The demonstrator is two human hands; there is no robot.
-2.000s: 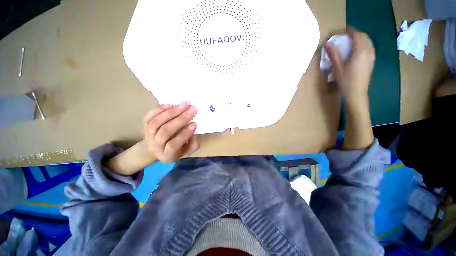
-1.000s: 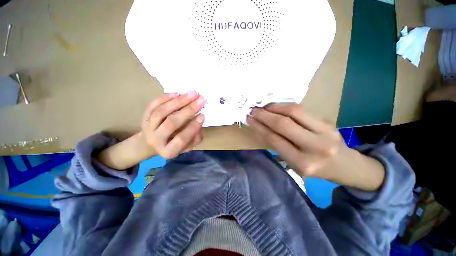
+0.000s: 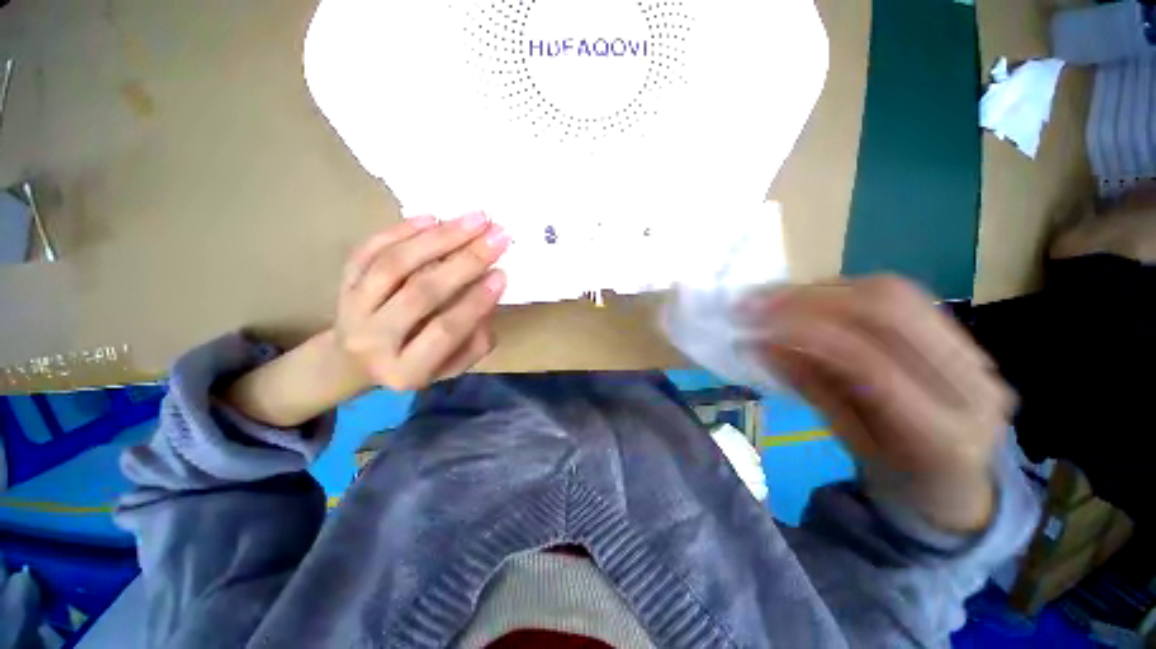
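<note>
The white hexagonal housing (image 3: pixel 583 165) lies flat on brown cardboard (image 3: pixel 216 190), its far edge cut off by the top of the picture. It shows a dot ring around "HUFAQOVI" and small icons near its front edge. My left hand (image 3: pixel 425 302) grips the housing's front left edge, fingertips on top; the thumb is hidden. My right hand (image 3: pixel 875 380) is blurred and holds a crumpled white cloth (image 3: pixel 725 317) at the housing's front right corner. Part of the cloth overlaps the housing's white surface, so its outline there is hard to tell.
Cotton swabs (image 3: pixel 39 222) lie at the far left beside a grey piece. A dark green strip (image 3: pixel 915 152) runs to the right. Beyond it are a torn white piece (image 3: pixel 1022 104), a stack of housings (image 3: pixel 1123 127) and another person's arm (image 3: pixel 1116 231).
My right hand came from the right with the cloth to the housing's front edge, then moved back right and towards me. My left hand stays at the front left edge.
</note>
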